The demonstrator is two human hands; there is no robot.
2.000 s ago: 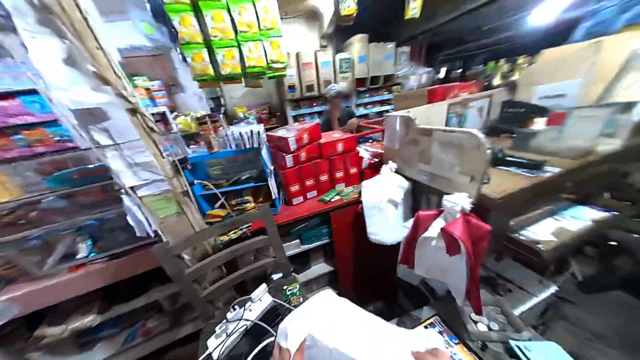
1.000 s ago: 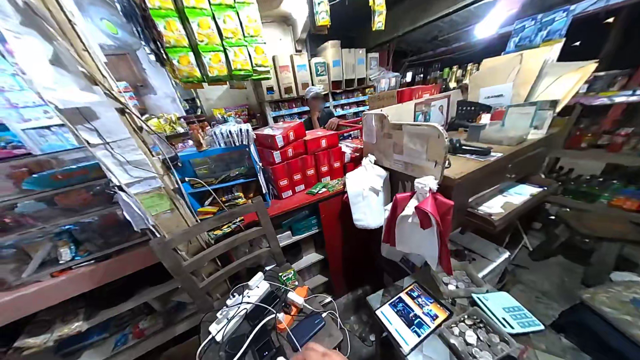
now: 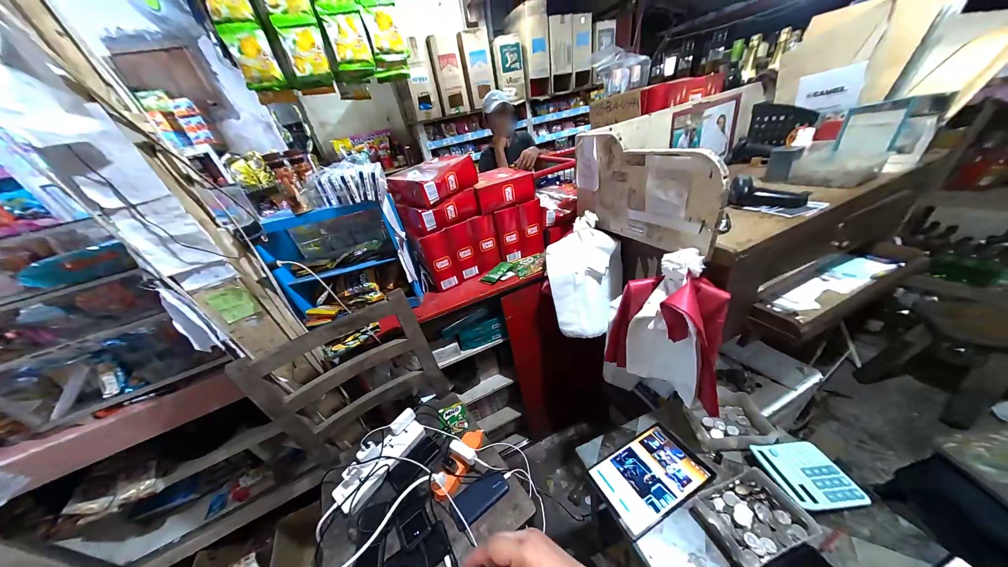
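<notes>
Part of my left or right hand shows at the bottom edge; from its place I take it as my right hand (image 3: 521,549), cut off by the frame, its fingers not clear. My left hand is out of view. Just above the visible hand lie a dark phone or power bank (image 3: 480,499), an orange power adapter (image 3: 457,465) and a white power strip (image 3: 379,461) with tangled cables on a wooden chair seat. To the right are a lit tablet (image 3: 650,479), a tray of coins (image 3: 756,516) and a light blue calculator (image 3: 809,476).
A wooden chair back (image 3: 346,370) rises at left. Red boxes (image 3: 461,252) stack on the red counter. A white bag (image 3: 581,276) and a red-and-white bag (image 3: 669,331) hang beside the wooden desk (image 3: 819,224). A person (image 3: 508,138) is behind the boxes.
Two seconds ago both hands were at a white sheet or bag low in front; it is gone from view. The cables, tablet and coin trays show fully now.
</notes>
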